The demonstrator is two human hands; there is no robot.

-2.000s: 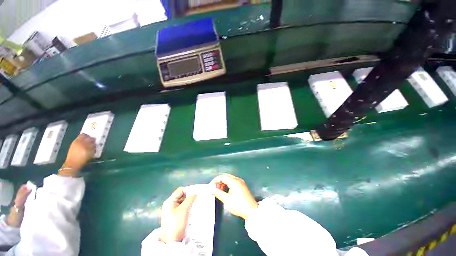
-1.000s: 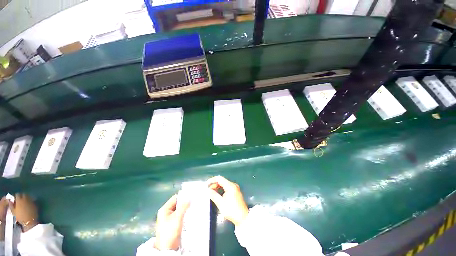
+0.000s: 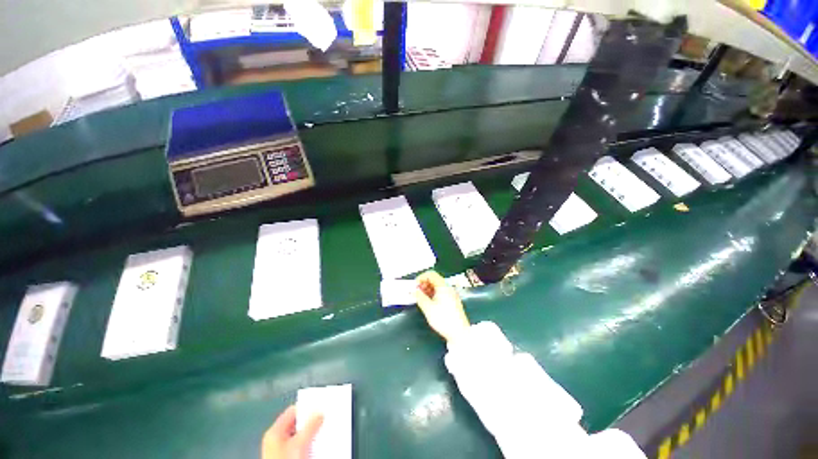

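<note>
My left hand, cut off by the bottom edge, holds a narrow stack of white label sheets over the bench. My right hand is stretched forward to the near edge of the belt, its fingertips closed on a small white slip. The slip lies against the near end of a white product box. Whether it touches the box's top or only its end cannot be told.
More white boxes lie spaced along the green conveyor belt. A digital scale stands behind it. A dark speckled post slants down right of my right hand. Yellow-black floor tape runs at the lower right.
My right hand has left the sheets and moved forward and right to the box, with the white slip. My left hand and sheets sit lower in view. The view has turned right.
</note>
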